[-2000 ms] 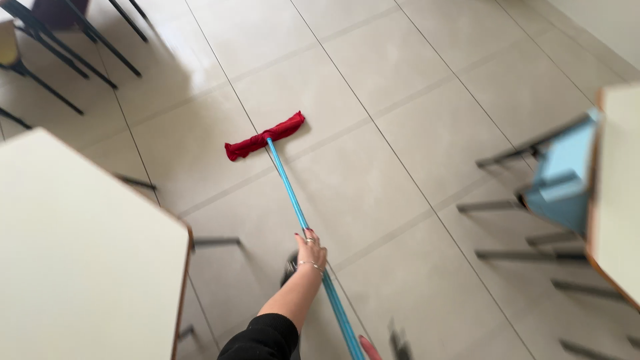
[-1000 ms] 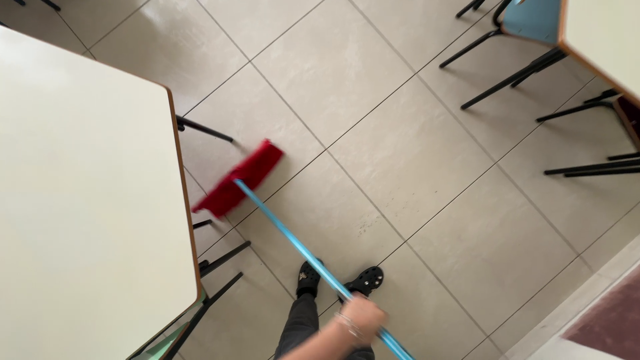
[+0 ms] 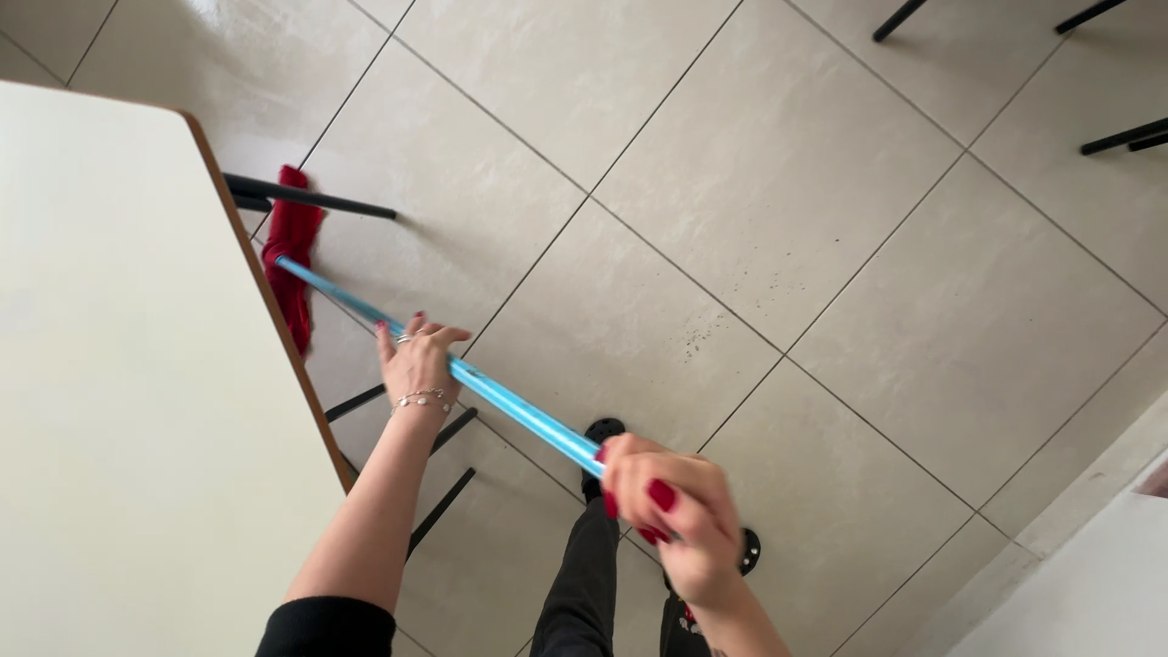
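Observation:
A light blue pole [image 3: 525, 412] runs from a long head wrapped in red cloth [image 3: 294, 239] up to my hands. My right hand [image 3: 675, 511] is closed around the pole's upper end. Farther down, my left hand [image 3: 422, 365] lies over the pole, its thumb and fingers spread around it. The red cloth head rests on the tiled floor at the edge of a white table, partly behind a black leg [image 3: 315, 198] and the tabletop.
The white tabletop [image 3: 137, 365] with a brown edge fills the left. Black legs [image 3: 440, 513] stick out below it; more legs [image 3: 899, 20] stand at the upper right. Small dark crumbs [image 3: 698, 342] lie on the floor tiles. A pale wall base [image 3: 1086, 484] runs at the lower right.
The red cloth head has moved left to the table's edge, behind a leg. My left hand now shows on the pole, where one second ago only one hand was in view.

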